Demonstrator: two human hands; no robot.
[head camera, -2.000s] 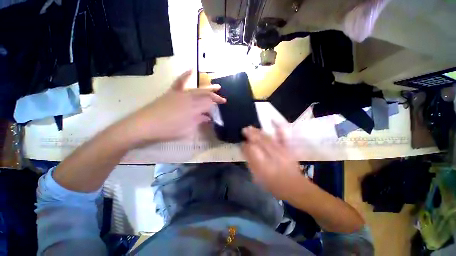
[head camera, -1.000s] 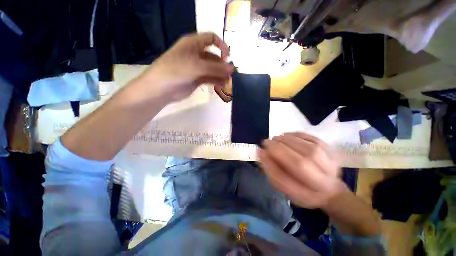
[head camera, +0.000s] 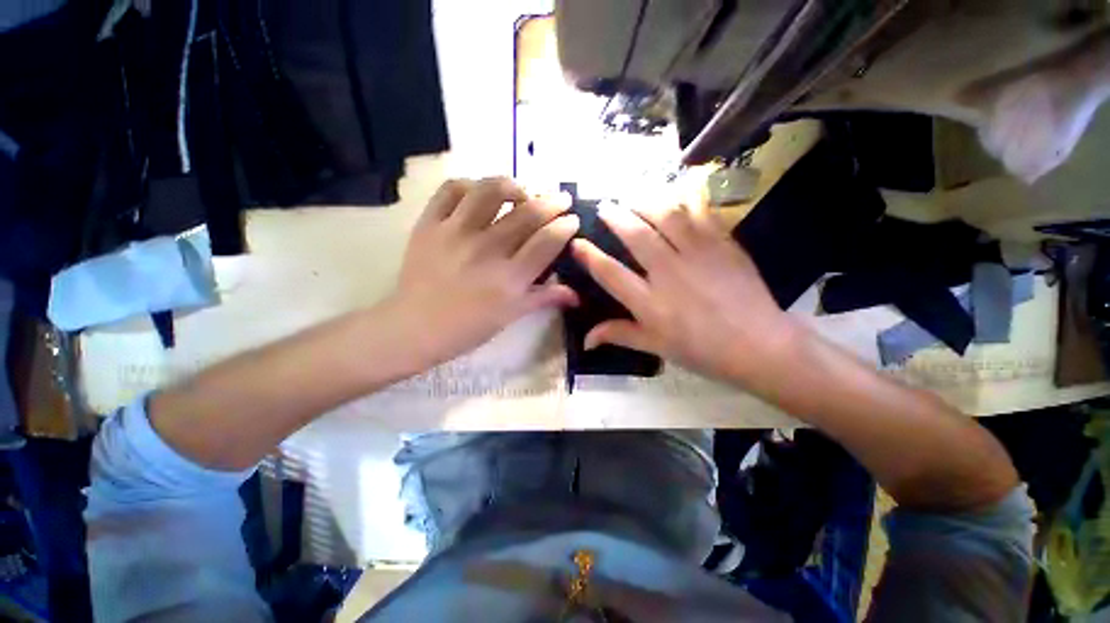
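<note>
A black cut panel lies on the machine bed and white table, its far end in the bright light below the machine head. My left hand rests on its left edge with fingertips pressed on it. My right hand lies over its right side, fingers spread and tips on the cloth near the far end. Both hands hold the panel flat and hide much of it. The needle area is washed out by glare, so the needle and presser foot are not clear.
A broad black bundle lies at upper left. Folded pale-blue cloth is at the left. Black pieces and grey strips lie at right. A pinkish-white rag is at upper right.
The panel was held between both hands in front of the machine; now it lies under them at the bed. My right hand has moved forward onto it, and my left hand has come down.
</note>
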